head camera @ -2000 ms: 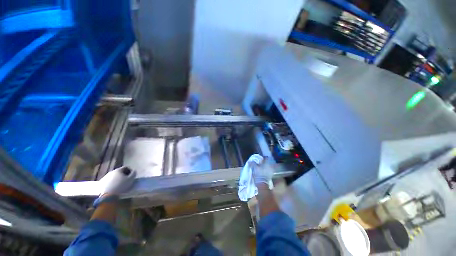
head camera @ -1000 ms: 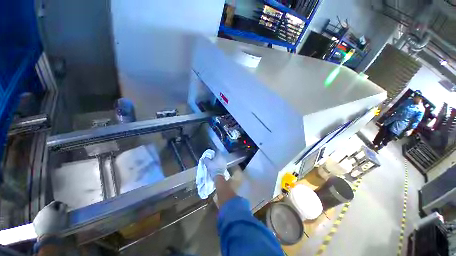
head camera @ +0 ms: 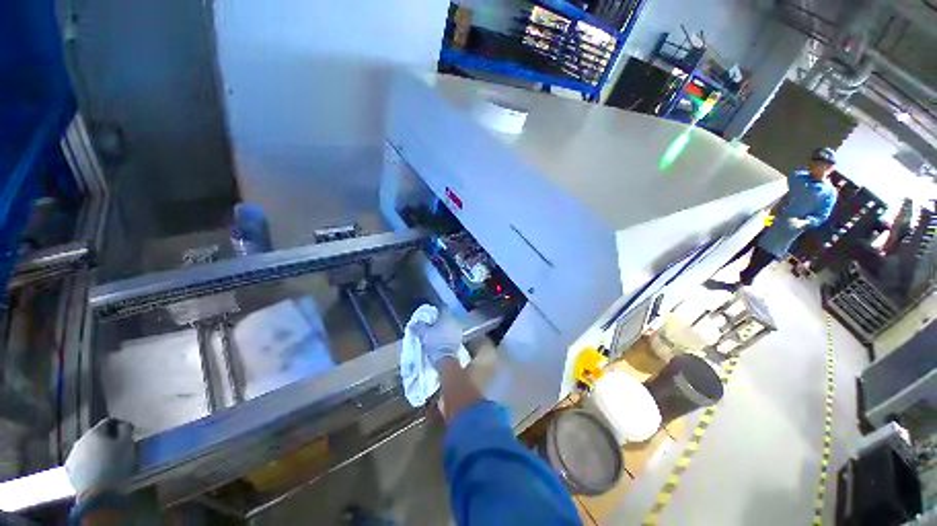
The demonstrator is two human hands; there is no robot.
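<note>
My right hand, in a pale glove, holds a crumpled white cloth at the front conveyor rail, near the machine opening. The cloth hangs down over the rail's front side. My left hand, also gloved, rests on the left end of the same rail, low at the left; its fingers are partly hidden. The rear rail runs behind, up to the opening. No circuit board shows between the rails.
The long white machine stands to the right. A dark bucket, a white bucket and another dark bucket stand on cardboard. A bluish bottle is behind the rear rail. A person stands in the aisle.
The view has swung right, bringing the aisle and person into view. The person's pose and place have shifted slightly. My right hand still holds the cloth; my left hand remains on the rail.
</note>
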